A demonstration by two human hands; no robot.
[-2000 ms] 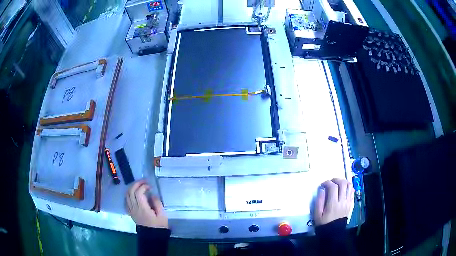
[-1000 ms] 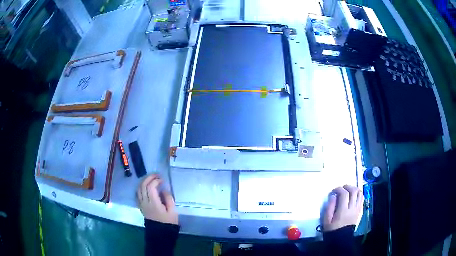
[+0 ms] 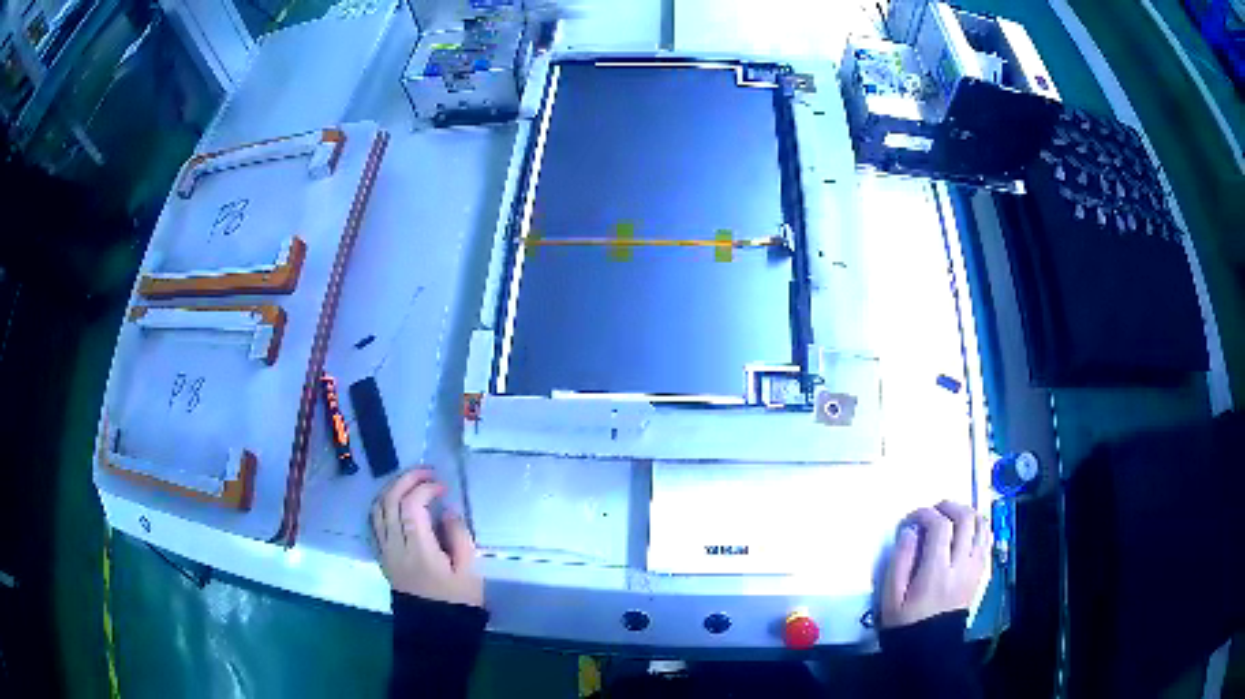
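Observation:
A grey display panel [image 3: 655,150] lies flat in the pale fixture [image 3: 574,429] on the white machine table [image 3: 410,301]. A thin orange flex cable [image 3: 676,245] crosses its middle under yellow-green tape tabs. A small pale square part [image 3: 781,388] sits at the panel's lower right corner. My left hand [image 3: 423,537] rests at the table's front, left of centre, fingers loosely curled, touching neither panel nor fixture. My right hand [image 3: 938,563] rests at the front right, fingers bent. Neither hand shows anything held; the palms are hidden.
Two P8 cover plates [image 3: 225,216] with bar handles lie left. An orange-and-black tool [image 3: 337,426] and black block [image 3: 371,426] lie near my left hand. The front edge has dark buttons [image 3: 636,621] and a red emergency stop [image 3: 802,630]. Black sheets [image 3: 1106,301] stand right; machine units are behind.
The view has shifted, so the table sits further right than in the oldest frame. Both hands stay resting at the front of the table. The panel has not visibly moved in the fixture.

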